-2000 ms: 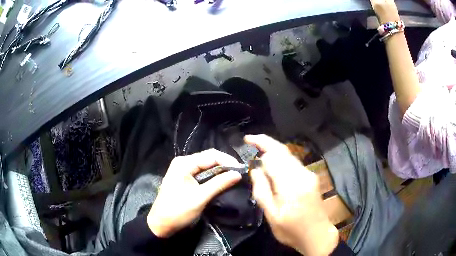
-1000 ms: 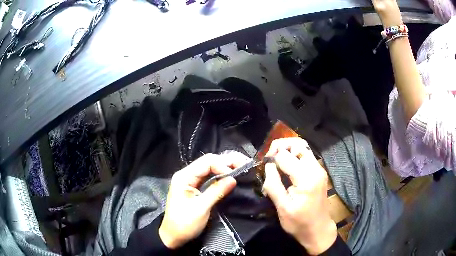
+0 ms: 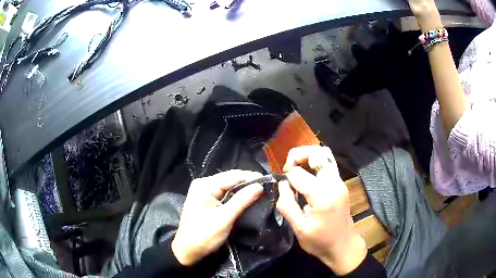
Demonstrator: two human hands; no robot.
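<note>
A black garment piece (image 3: pixel 217 130) with pale stitch lines lies across my lap. My left hand (image 3: pixel 209 214) pinches a narrow seam edge of it between thumb and fingers. My right hand (image 3: pixel 318 209) grips the same edge just to the right, fingertips almost touching the left ones. An orange-brown patch (image 3: pixel 293 138) stands up flat above my right fingertips, at the edge of the dark cloth. Whether a small tool is between the right fingers cannot be seen.
The dark table (image 3: pixel 179 49) curves across the top, with twisted cloth strips (image 3: pixel 100 46) at its left. Grey ribbed cloth (image 3: pixel 400 198) drapes over a slatted wooden seat (image 3: pixel 361 209) on the right. Another person's bare arm (image 3: pixel 446 81) and pink sleeve are at the right.
The orange-brown patch, mostly hidden at first, has come into fuller view above my right hand. Both hands stay close together at the seam edge. The view has shifted slightly.
</note>
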